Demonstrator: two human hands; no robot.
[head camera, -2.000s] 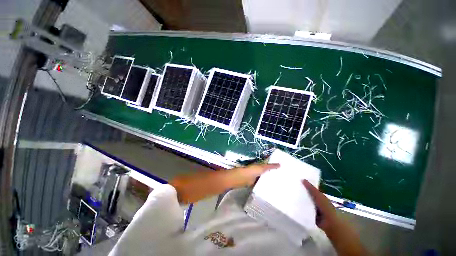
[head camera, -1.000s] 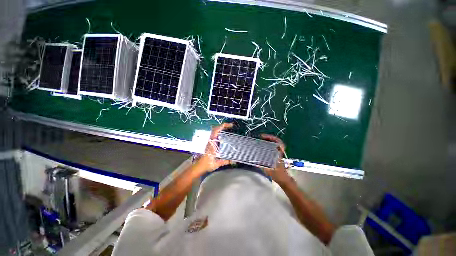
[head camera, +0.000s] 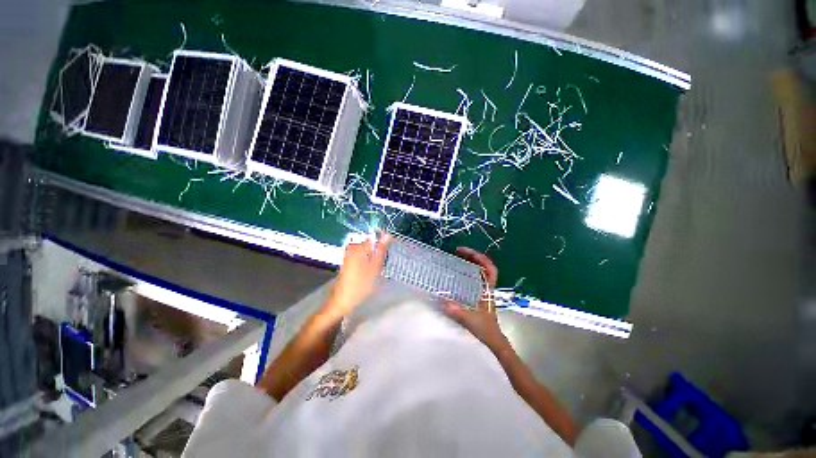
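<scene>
A panel stack (head camera: 433, 270) is held edge-on at the belt's near edge, its grey ribbed side facing up. My left hand (head camera: 362, 268) is at its left end, fingers near the upper left corner. My right hand (head camera: 476, 291) grips its right end, with thin white trimmings (head camera: 489, 293) beside the fingers. A single-looking dark solar panel (head camera: 419, 160) lies grid side up just beyond the held stack. Thick panel stacks stand to its left, one with a white layered side (head camera: 304, 126) and another (head camera: 201, 106) farther left.
The green conveyor belt (head camera: 595, 116) has silver rails. White trimmings (head camera: 537, 143) are scattered right of the panel. A small blue tool (head camera: 519, 302) lies on the near rail. More panels (head camera: 114, 98) are at the far left. A blue stool (head camera: 689, 416) stands at the lower right.
From two seconds ago, the held stack has gone from white face up to edge-on at the belt edge. In the last second it tilted slightly, and my left fingers moved to its upper left corner.
</scene>
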